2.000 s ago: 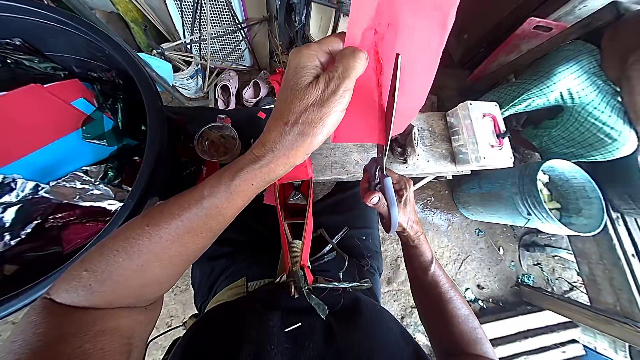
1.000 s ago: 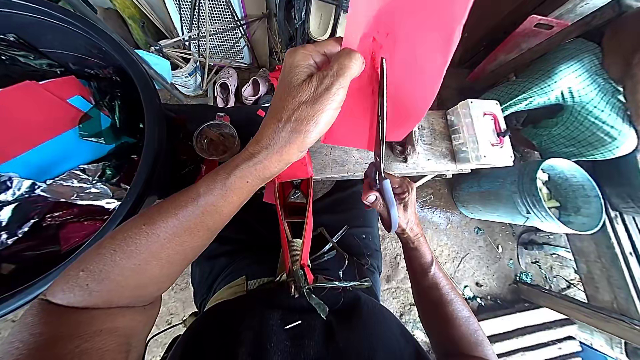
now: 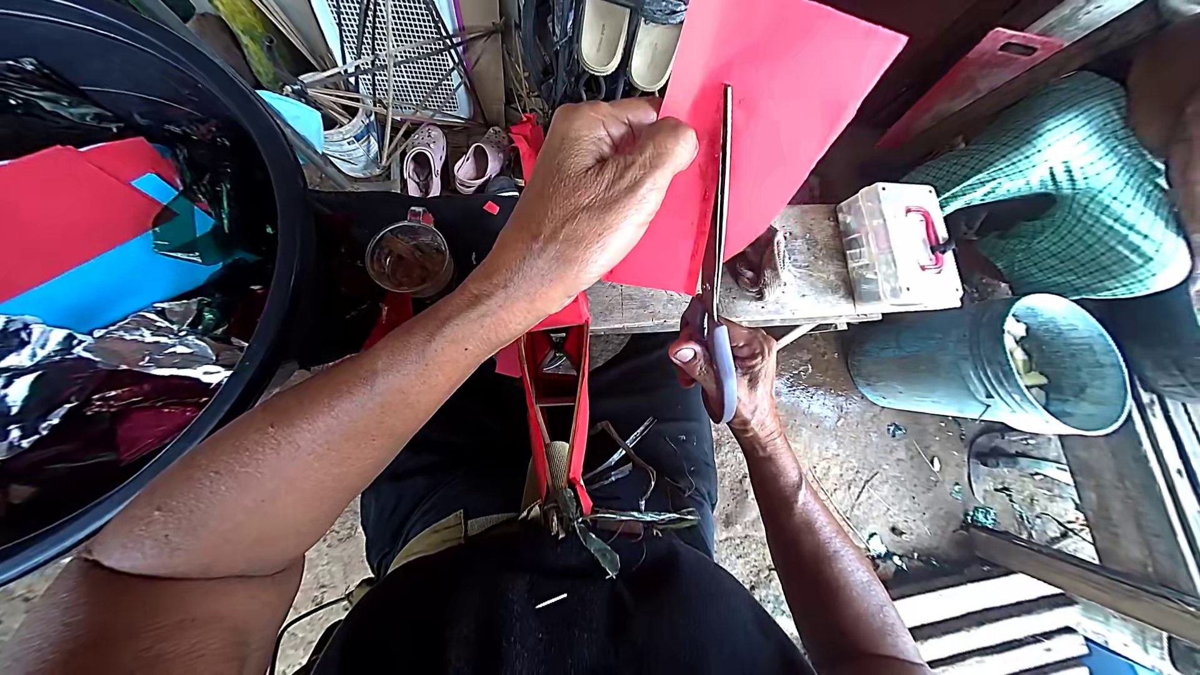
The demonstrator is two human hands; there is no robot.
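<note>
My left hand pinches the left edge of a red sheet, seemingly paper, held up at top centre. In my right hand is a pair of scissors with a grey-lined handle; the blades point up along the sheet, nearly closed, with a slit line running beside them. Below my left wrist a narrow frame of thin strips covered in red lies over my lap, with dark leafy scraps at its near end. Whether the sheet is parted behind the blades is hard to tell.
A large black tub with foil and coloured sheets stands at left. A glass mug sits near my left forearm. On the wooden bench is a clear plastic case. A blue bucket lies at right beside a person in checked green cloth.
The scissors' blades have closed from a wider opening two seconds ago and stand farther up the sheet. The red sheet has turned, with its far corner now swung to the right.
</note>
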